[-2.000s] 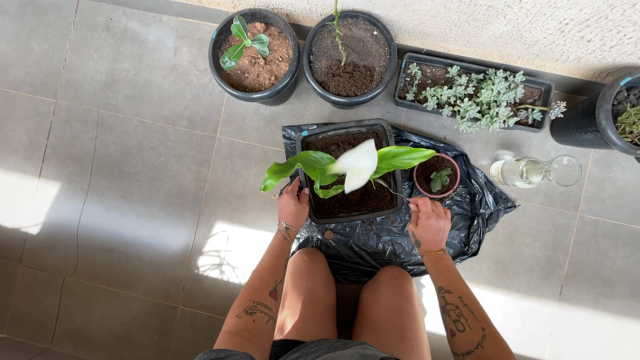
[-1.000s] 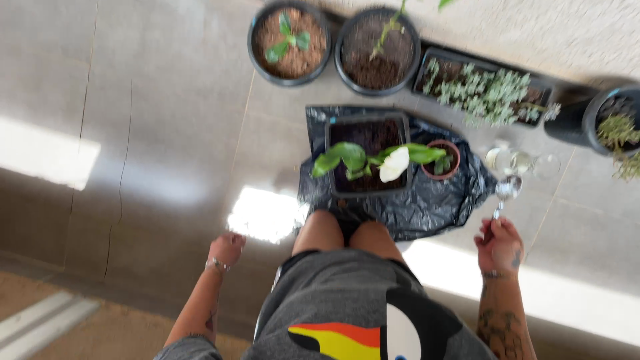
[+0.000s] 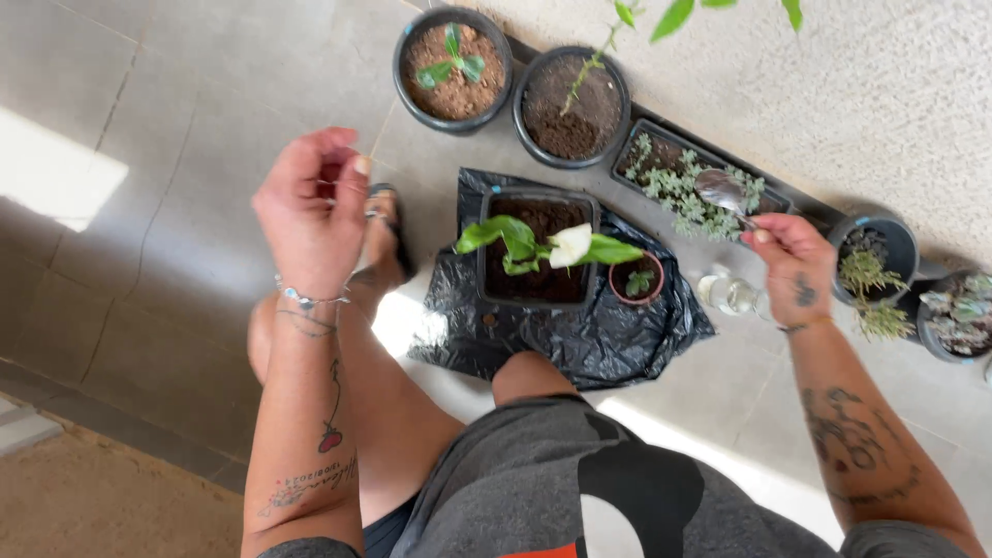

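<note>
My right hand point(image 3: 794, 263) grips the handle of a metal spoon point(image 3: 721, 188), whose bowl is over a trough planter of small grey-green succulents point(image 3: 670, 186). My left hand point(image 3: 316, 205) is raised at the left above the floor, fingers curled; whether it holds something small is unclear. Between the hands, a square black pot of dark soil point(image 3: 535, 298) with a green-leaved plant and a white bloom point(image 3: 571, 246) stands on a black plastic bag point(image 3: 465, 333). A small round pot with a seedling point(image 3: 638, 284) sits to its right, on the bag.
Round black pots with plants point(image 3: 453, 70) point(image 3: 573, 105) line the wall at the top. More pots point(image 3: 876, 263) point(image 3: 957, 314) stand at the right. A clear glass vessel point(image 3: 732, 294) is on the tiled floor near my right hand. My foot in a sandal point(image 3: 384, 236) is beside the bag.
My hands were at the square pot two seconds ago and are now apart and away from it. The right hand with the spoon has risen past the glass vessel. The view has turned.
</note>
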